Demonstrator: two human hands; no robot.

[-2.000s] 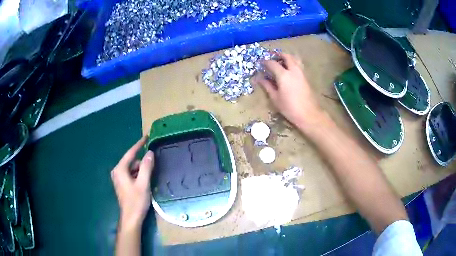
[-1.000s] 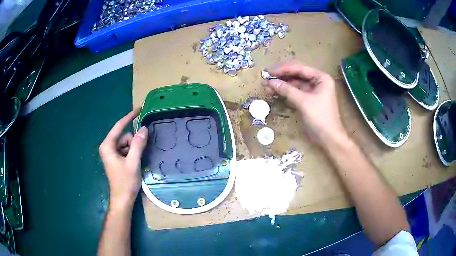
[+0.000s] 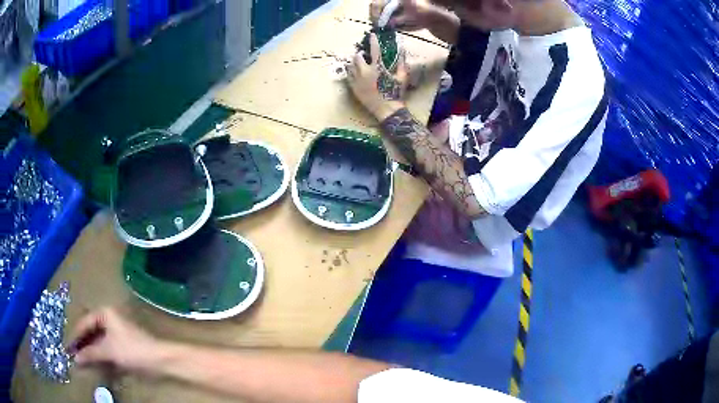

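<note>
My right hand is at the lower left, with its fingertips at the edge of the loose pile of small silver fittings on the cardboard. Whether a fitting is between the fingers cannot be told. One white disc shows below the hand, cut by the bottom edge. My left hand and the green housing it was on are out of the picture.
Green housings overlap at centre left; another housing lies beside them on the cardboard. Blue bins are at the left. A neighbouring person works on a green piece, near a blue stool.
The view has swung to the right, so the left hand and its housing have left the picture and the neighbouring person has come in. My right hand is back by the pile.
</note>
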